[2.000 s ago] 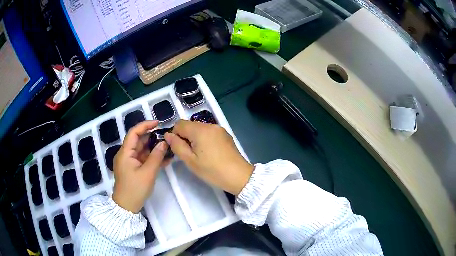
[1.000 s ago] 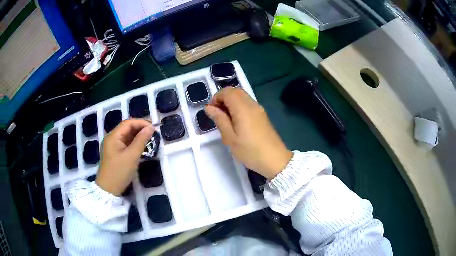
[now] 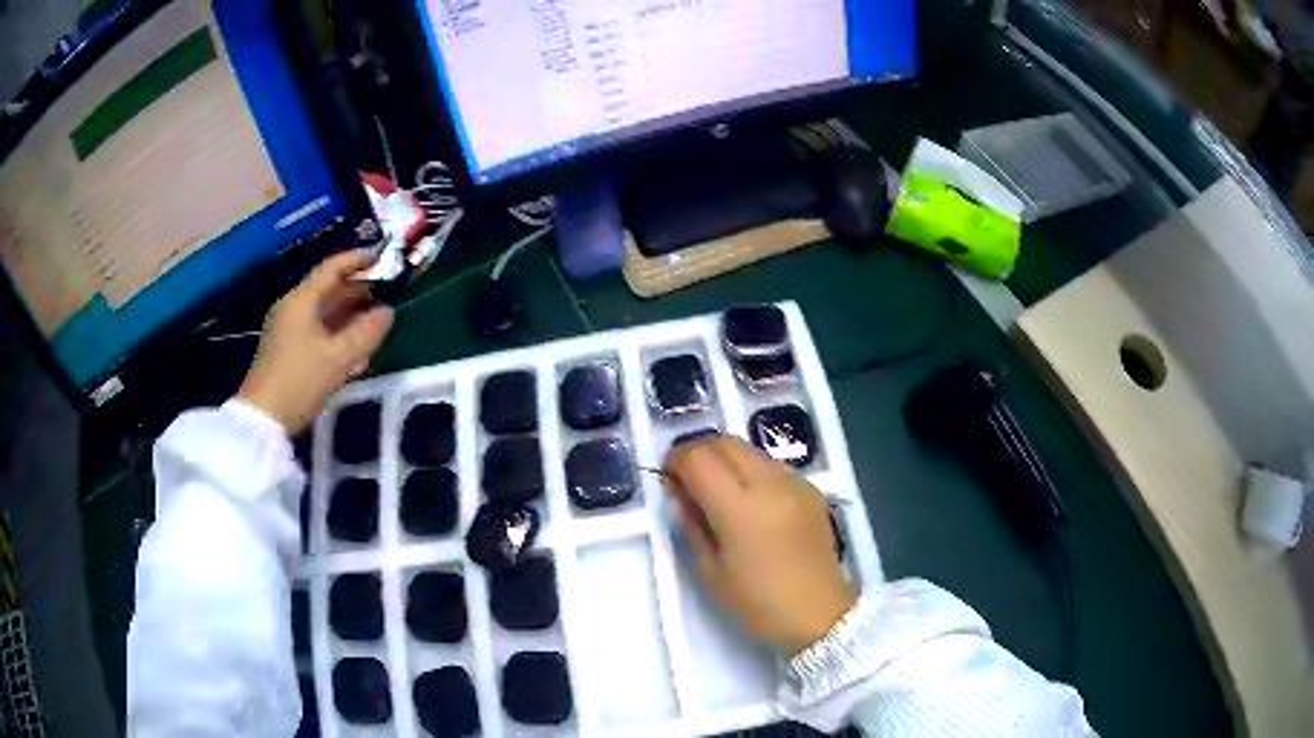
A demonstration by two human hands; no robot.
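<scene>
The white tray (image 3: 829, 378) holds rows of black rounded-square devices, such as one in the upper row (image 3: 591, 392). A shiny device (image 3: 502, 534) lies askew across a divider between pockets. My left hand (image 3: 317, 339) is beyond the tray's upper left corner, fingertips at the white part of a red-and-white item (image 3: 399, 228); whether they grip it is unclear. My right hand (image 3: 757, 534) is over the tray's right part, fingers pinched, with a thin tool, possibly tweezers (image 3: 649, 469), poking out at the fingertips. It partly hides a device and the pockets beneath.
A black scanner (image 3: 994, 440) lies right of the tray. Two monitors (image 3: 663, 72) stand behind. A green tissue pack (image 3: 954, 224), a clear box (image 3: 1049, 166) and a dark rounded object (image 3: 857, 199) are at back right. A pale board (image 3: 1203, 289) with a white block (image 3: 1274, 505) curves along the right.
My left hand has left the device on the tray and moved up and left to the red-and-white item. My right hand stays over the tray, lower now. The view has shifted left and up.
</scene>
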